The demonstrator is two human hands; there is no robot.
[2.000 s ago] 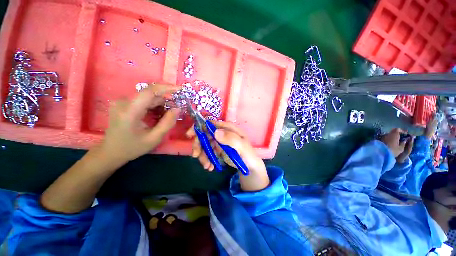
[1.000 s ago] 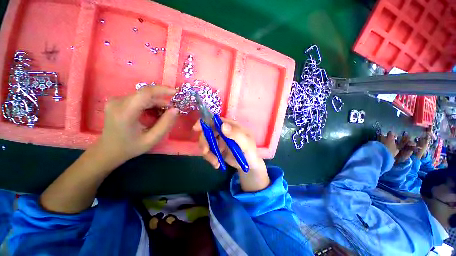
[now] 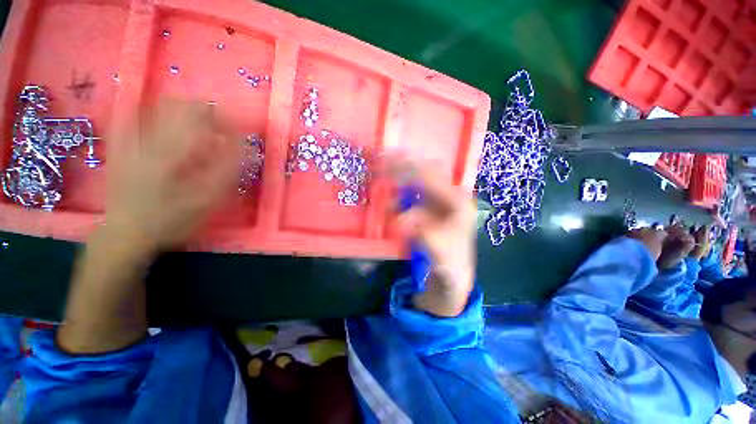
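The long red sorting tray [image 3: 282,224] lies in front of me. My left hand [image 3: 178,178] is blurred over its second compartment; small silver bits show beside the fingers, and whether it holds anything cannot be seen. My right hand [image 3: 439,224] is blurred at the tray's right end, closed around the blue-handled nippers [image 3: 419,263]. Small cast parts [image 3: 331,157] are heaped in the third compartment, and a few lie scattered in the second. Frames with parts [image 3: 33,157] lie tangled in the far-left compartment.
Empty silver runners [image 3: 514,161] are heaped on the green bench right of the tray. A grey metal bar [image 3: 655,136] reaches in from the right. A red multi-pocket tray [image 3: 680,58] is at the upper right. Another person's blue sleeve [image 3: 605,273] is at the right.
My left hand has moved left, away from the third compartment. My right hand has moved right with the nippers, off the heap of small parts, which is now uncovered.
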